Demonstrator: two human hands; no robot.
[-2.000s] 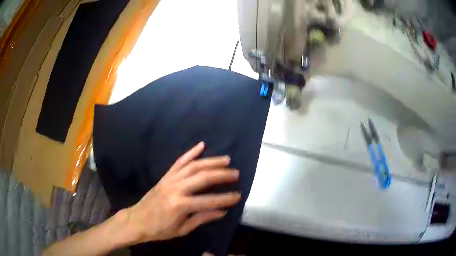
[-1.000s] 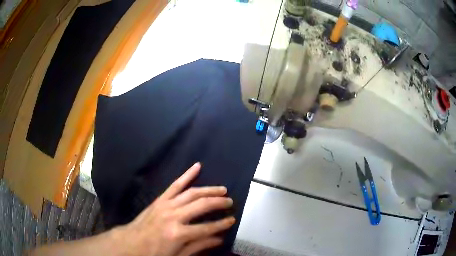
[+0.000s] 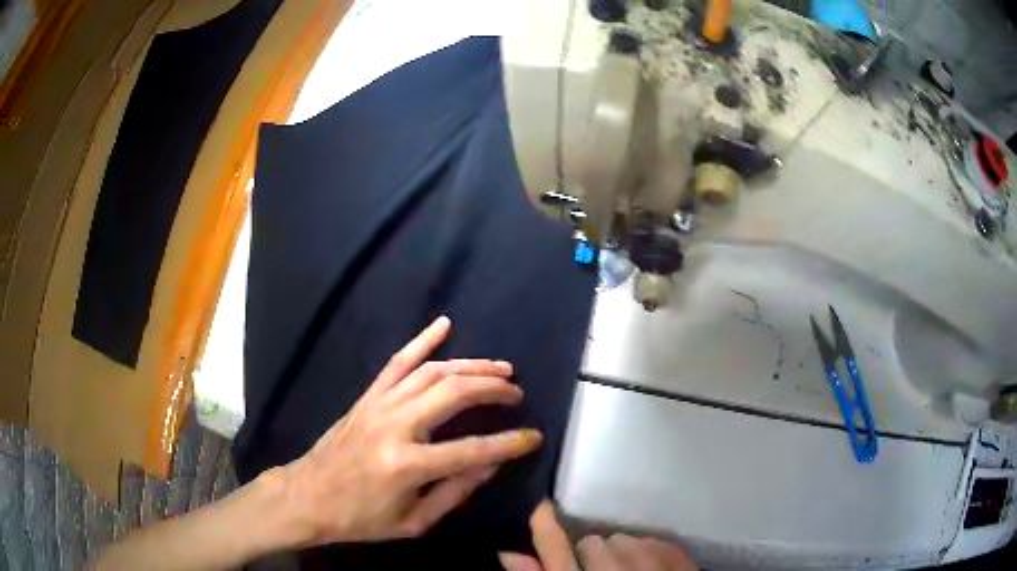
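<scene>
A large black garment piece [image 3: 357, 257] lies on the white machine table, its right edge under the blue presser foot [image 3: 583, 251] of the cream-white sewing machine [image 3: 658, 123]. My left hand [image 3: 418, 446] lies flat on the cloth with fingers spread, pressing on it without gripping. My right hand [image 3: 597, 550] is at the bottom edge, partly cut off, with its fingers at the cloth's right edge; whether it pinches the cloth I cannot tell.
A narrow black panel [image 3: 156, 190] lies on the cardboard [image 3: 56, 368] at the left, beside orange-brown tape. Blue-handled thread snips [image 3: 852, 402] lie on the machine bed at the right, near loose thread ends. A small control panel [image 3: 988, 497] is at the lower right.
The large piece has moved up past the presser foot, and its lower part has shifted right. The right hand has come into view at the bottom. The camera view has also shifted.
</scene>
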